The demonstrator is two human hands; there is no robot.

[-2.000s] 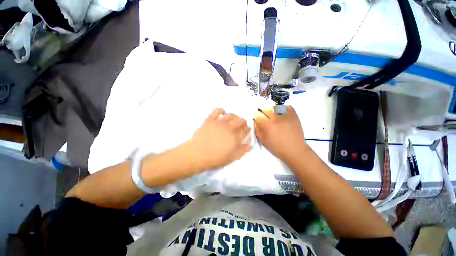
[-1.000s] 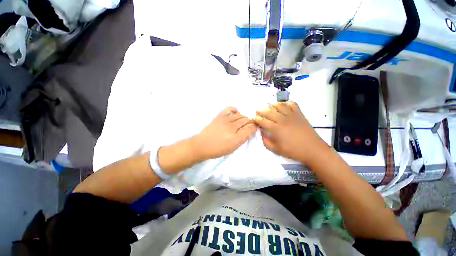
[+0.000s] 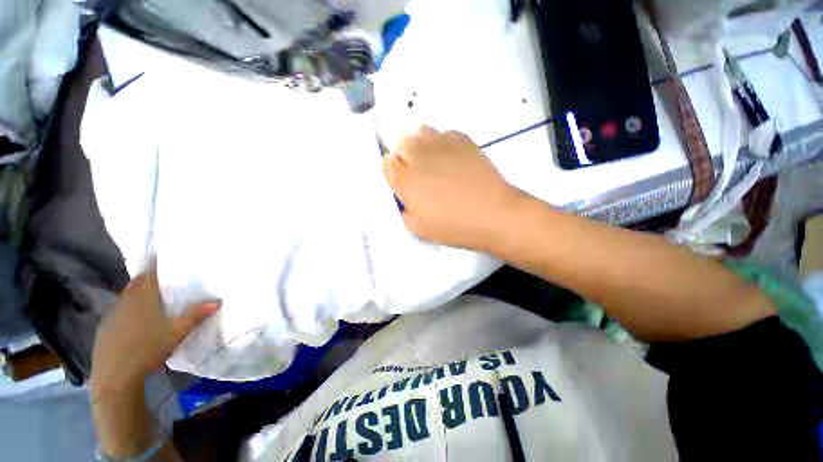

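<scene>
The white fabric panel lies over the table, overexposed, its folds hanging over the front edge. My right hand is closed on the fabric's right edge, just below the machine's metal parts. A thin dark edge shows at its fingers. My left hand is at the fabric's lower left, slightly blurred, thumb apart and fingers at the cloth; whether it grips the cloth is unclear. The needle cannot be made out.
A black phone lies right of the machine parts. Checked brown tape and white strips are farther right. A ruler strip runs along the front edge. Dark brown fabric hangs at the left. Green cloth is at the right.
My left hand has moved from beside the right hand to the fabric's lower left. My right hand stays at the fabric's right edge. The view has shifted closer and tilted.
</scene>
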